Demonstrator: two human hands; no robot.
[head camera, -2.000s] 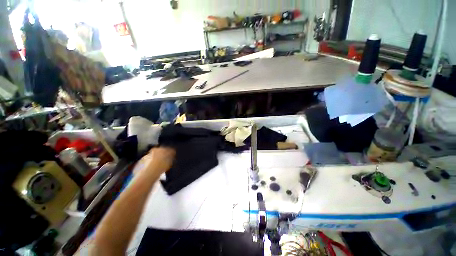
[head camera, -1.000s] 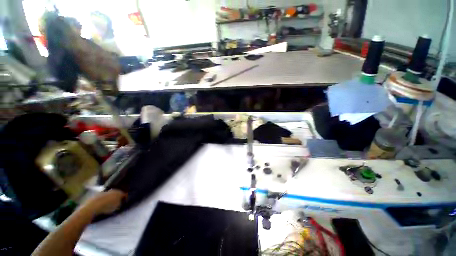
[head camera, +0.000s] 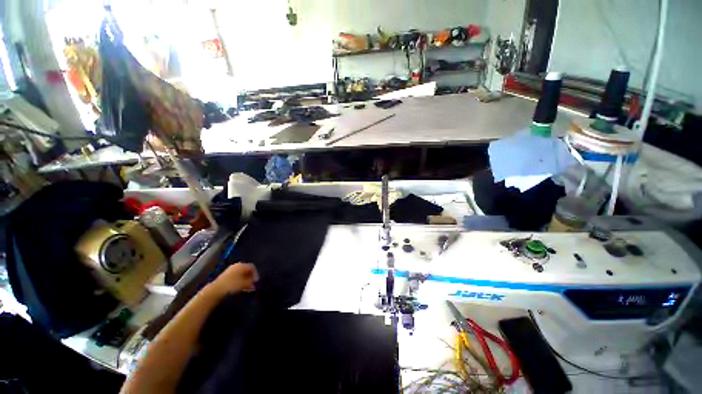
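Observation:
My left hand lies on a long piece of black cloth, with the fingers curled at the cloth; whether they pinch it is not clear. This cloth runs from the trough behind the table toward my lap. A second black panel lies in front, its right edge beside the presser foot of the white JACK sewing machine. Where the two dark cloths meet at the left is hard to tell. My right hand is not in view.
Scissors with yellow and red handles and a black phone lie right of the needle. A yellow-beige block with a dial is at left. Black thread cones and pale blue sheets stand behind the machine. Cloth scraps fill the trough.
The black cloth from the trough has been drawn toward me and spread over the table's left part. My left hand moved down-left, then back right onto the cloth. The view has shifted, showing the machine's display.

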